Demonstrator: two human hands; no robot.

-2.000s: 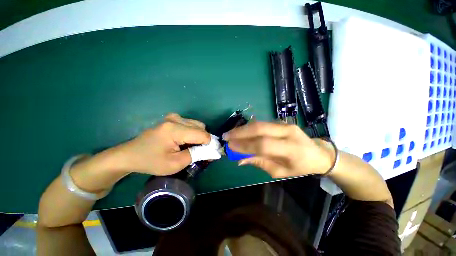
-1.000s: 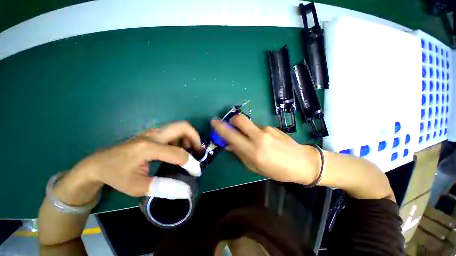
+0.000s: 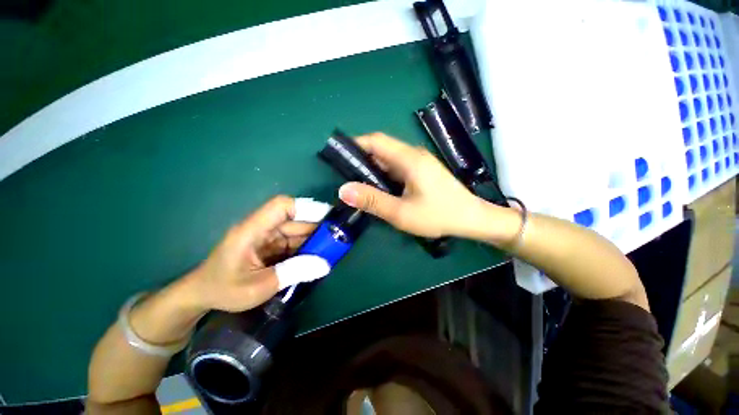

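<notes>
The black appliance body point(image 3: 231, 357) lies at the bench's front edge, its ringed round head towards me and its open handle pointing up and right. A blue component point(image 3: 328, 243) sits in the handle, with a pale wire beside it. My left hand point(image 3: 259, 255), with white wraps on thumb and finger, grips the handle around the blue component. My right hand point(image 3: 421, 190) holds a loose black handle cover point(image 3: 352, 158) above the handle's far end. The handle's far tip is hidden by the cover and my right hand.
Two more black covers lie at the right, one point(image 3: 458, 142) near my right wrist and one point(image 3: 463, 81) beyond it. A white tray point(image 3: 567, 97) with blue parts stands at the right. A pale rail point(image 3: 202, 77) runs along the far side. Cardboard point(image 3: 705, 300) shows lower right.
My right hand has left the blue component and taken one black cover from the right, bringing it to the handle. My left hand has moved up the handle around the component. The view has shifted.
</notes>
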